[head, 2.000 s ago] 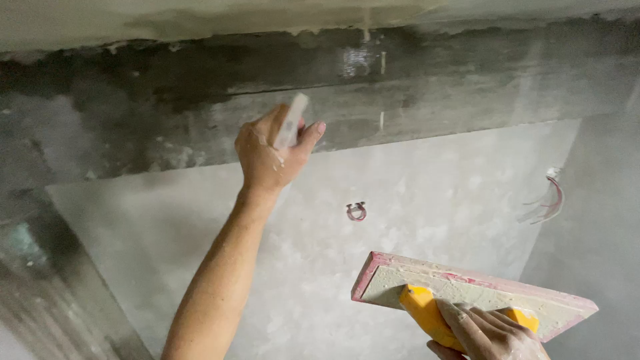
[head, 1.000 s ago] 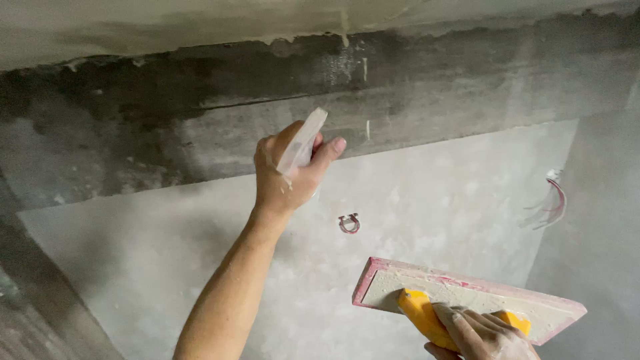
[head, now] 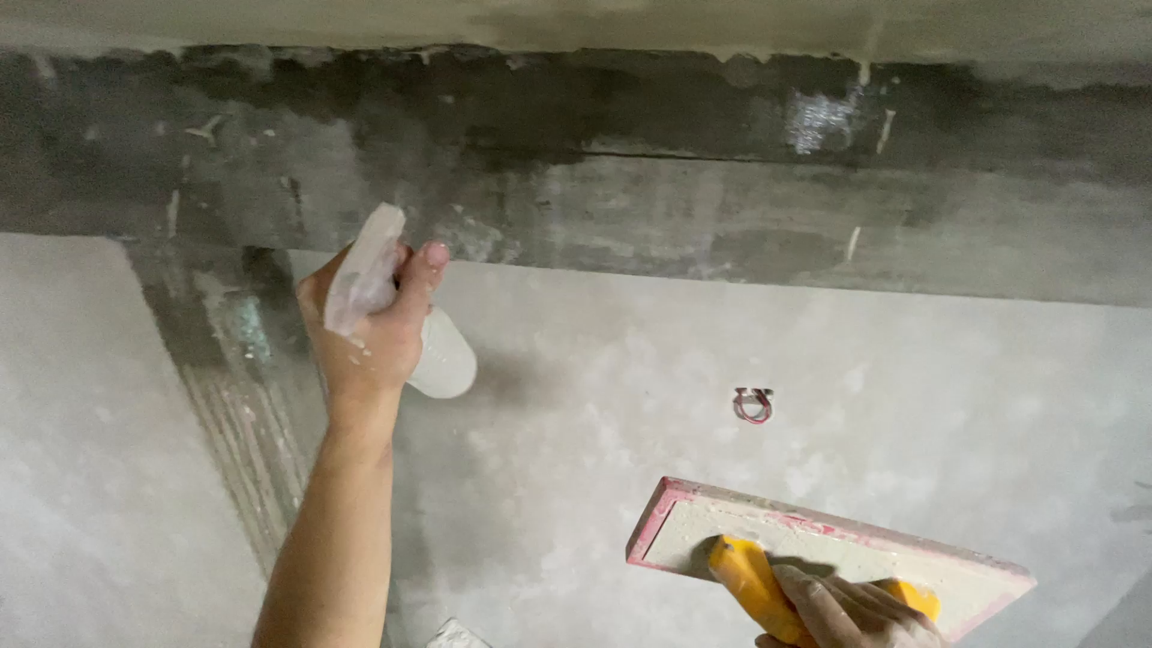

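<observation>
My left hand (head: 378, 333) is raised near the lower edge of a dark grey, damp-looking band of bare plaster (head: 630, 198). It is closed around a whitish plastic spray bottle (head: 445, 355); the head sticks up above the fist and the rounded body shows below it. At the lower right my right hand (head: 850, 612) grips the yellow handle of a plastering float (head: 810, 531). The float's rectangular board has pink-red edges and is smeared with pale plaster. Its working face is turned away and hidden.
Ceiling (head: 630, 22) meets the dark band along the top. Below is a pale grey wall (head: 576, 450) with red wires in a small hole (head: 753, 405). A dark streaked strip (head: 238, 396) runs down the left. A whitish object (head: 456, 634) shows partly at the bottom edge.
The view has swung left along the wall, bringing the dark streaked strip near my left hand. Both hands keep hold of the bottle and the float.
</observation>
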